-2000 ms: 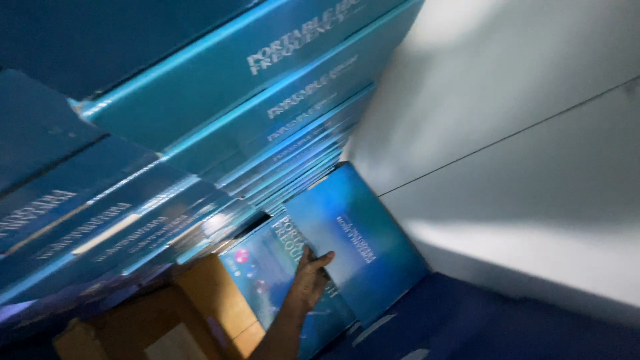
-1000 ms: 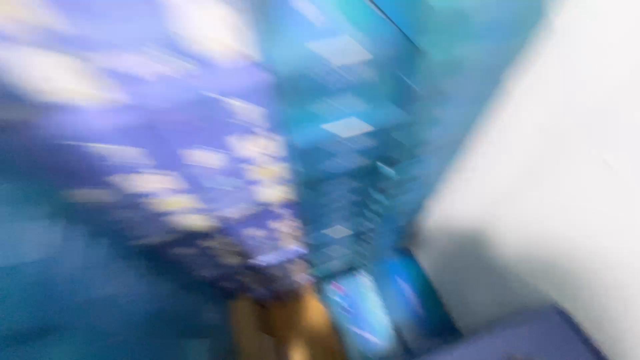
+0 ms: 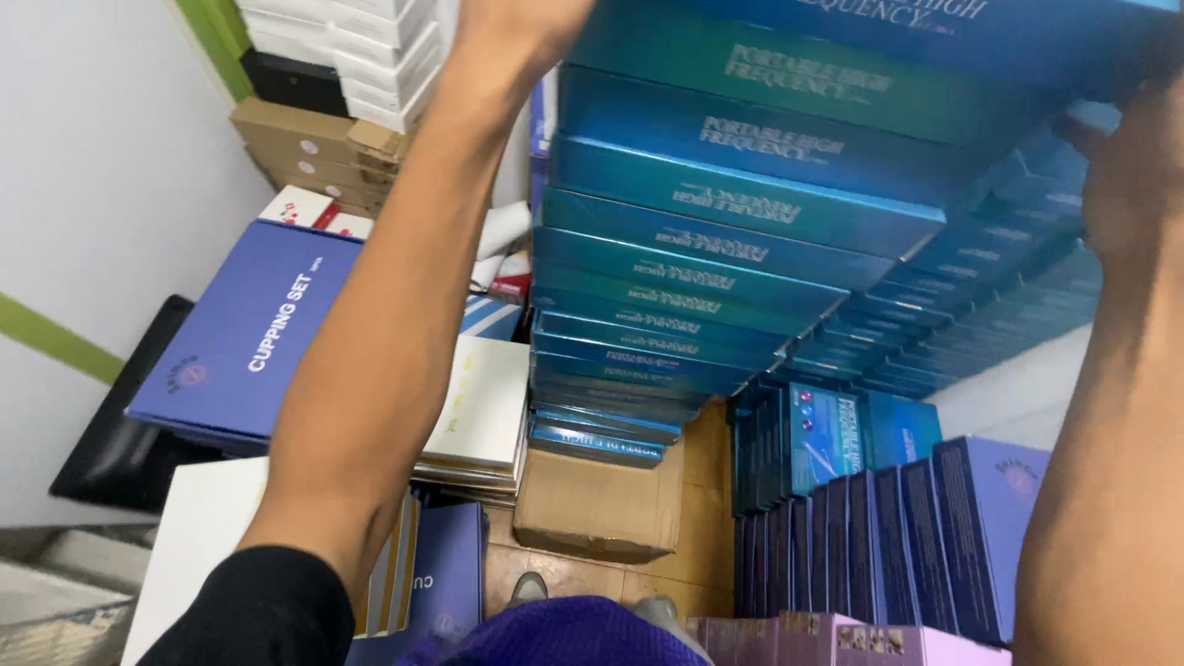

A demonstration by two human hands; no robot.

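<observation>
Flat blue-green cardboard boxes with printed sides form a tall stack (image 3: 647, 268). Across the top edge of the view lies the uppermost visible box (image 3: 888, 46), partly cut off. My left hand (image 3: 532, 23) is at that box's left end; its fingers are out of view. At the box's right end is my right hand (image 3: 1124, 166), dim and partly cut off, its fingers curled at the lower corner. More blue-green boxes (image 3: 971, 268) are stacked behind, towards the right wall.
A brown carton (image 3: 601, 499) stands on the floor below the stack. Purple boxes (image 3: 823, 546) stand in a row at right, beside pink boxes (image 3: 814, 638). At left are a large purple box (image 3: 240, 333), white boxes (image 3: 481, 398) and a black seat (image 3: 120, 444).
Two seconds ago one hand was at a blue-green box low in the corner; now both arms reach up to the top of a stack. The view has swung widely.
</observation>
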